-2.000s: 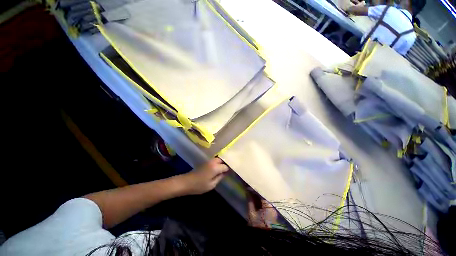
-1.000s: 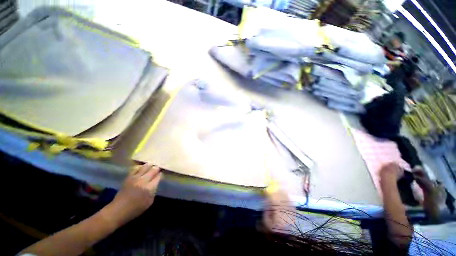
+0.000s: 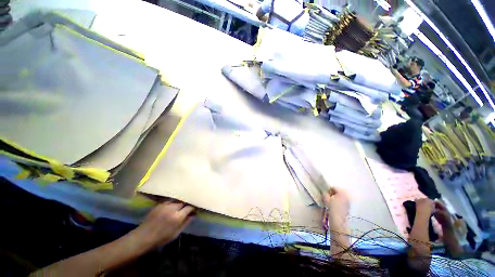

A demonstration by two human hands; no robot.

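A grey panel (image 3: 228, 167) with a yellow left edge lies at the front edge of the table. My left hand (image 3: 168, 219) is at its front left edge, with the fingertips under or at the edge; it pinches the edge there. My right hand (image 3: 336, 205) is blurred, right of the panel, over the slim metal tool (image 3: 300, 172) and a small red-handled tool (image 3: 325, 217). Whether its fingers hold either tool cannot be told. Strands of hair cross the view in front of the right wrist.
A stack of panels (image 3: 81, 97) with yellow edges lies at left. Folded panel bundles (image 3: 325, 70) lie at the back. At right are a black heap (image 3: 401, 142), a pink patterned sheet (image 3: 392, 186) and another person's hands (image 3: 426, 213) on black pieces.
My right hand has moved right, from the panel's front right corner to the tools. My left hand has slid slightly right along the front edge. The view has turned right since the earliest frame.
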